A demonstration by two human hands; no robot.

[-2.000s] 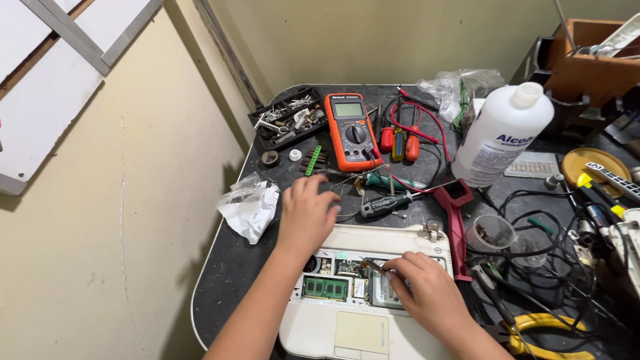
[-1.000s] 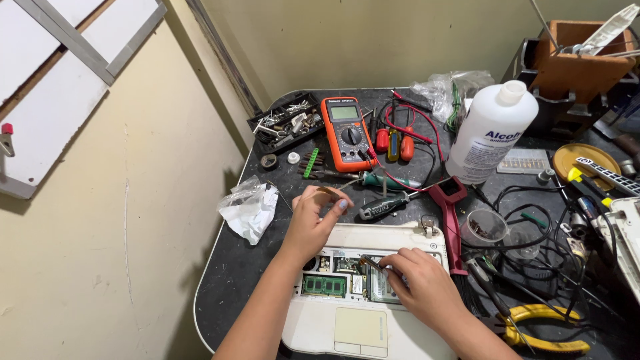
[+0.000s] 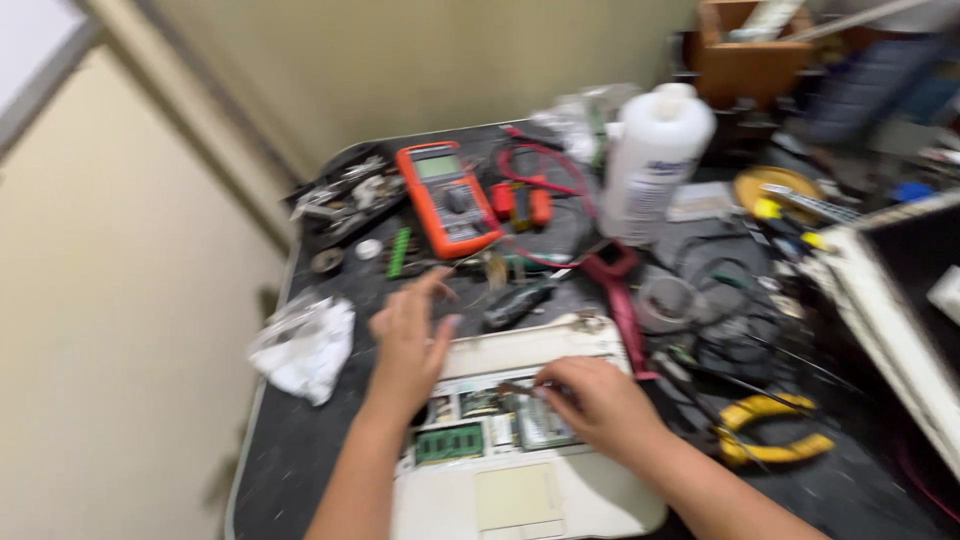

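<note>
A white laptop (image 3: 435, 495) lies with its underside up and its bays uncovered, showing a green memory module (image 3: 448, 444) and a metal-cased drive (image 3: 541, 424). My right hand (image 3: 600, 401) is over the drive bay, its fingertips pinched on a small brownish piece (image 3: 516, 388), possibly a flex cable or tape. My left hand (image 3: 409, 341) is raised over the laptop's upper left corner with its fingers apart; nothing shows clearly in it. Just beyond it are a dark-handled screwdriver (image 3: 519, 301) and an orange multimeter (image 3: 448, 199). The picture is blurred.
A tray of screws (image 3: 349, 199) stands at the back left, a crumpled white wrapper (image 3: 306, 346) nearer. To the right are a white alcohol bottle (image 3: 656, 165), a red-handled tool (image 3: 621, 307), tangled black cables, yellow-handled pliers (image 3: 776, 431) and a white-edged dark panel (image 3: 885, 322).
The left hand has opened out from a closer finger pose and moved about over the laptop's upper left side. The right hand stays at the drive bay. The view has shifted to the right.
</note>
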